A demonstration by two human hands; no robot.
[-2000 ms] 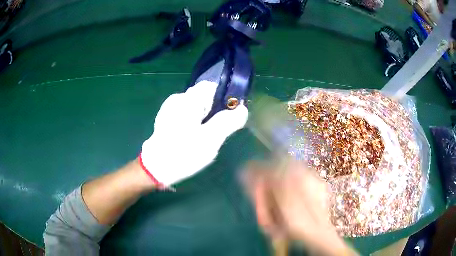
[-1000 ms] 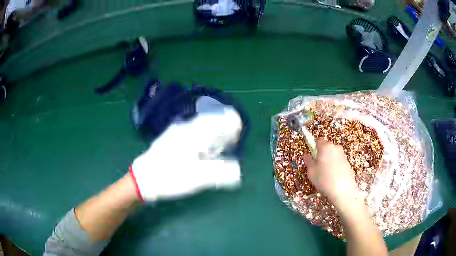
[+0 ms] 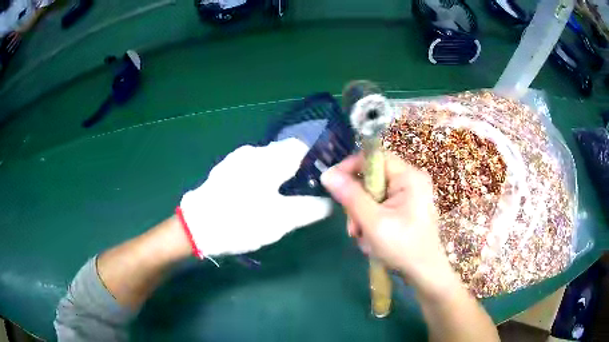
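My left hand [image 3: 250, 200], in a white glove with a red cuff edge, grips a navy fan part [image 3: 324, 140] at the centre. A pale grey-blue area shows on the part above the glove. My bare right hand [image 3: 394, 214] holds the hammer [image 3: 376, 174] by its wooden handle, head up, at the right of the part. My right thumb and fingertips are at the part's lower end; whether they pinch a small piece is hard to tell. The open clear bag of copper bits [image 3: 461, 174] lies right beside and behind my right hand.
A small navy stand piece [image 3: 123, 83] lies at the upper left of the green belt [image 3: 87, 194]. Navy fans lie at the far edge [image 3: 224, 8] and upper right [image 3: 449, 27]. A pale metal post [image 3: 534, 47] stands behind the bag. A dark parts bag [image 3: 594, 157] is at far right.
My right hand and the hammer have moved left from the copper bits to the fan part. My left hand has turned the part. The stand piece and fans along the belt appear further left.
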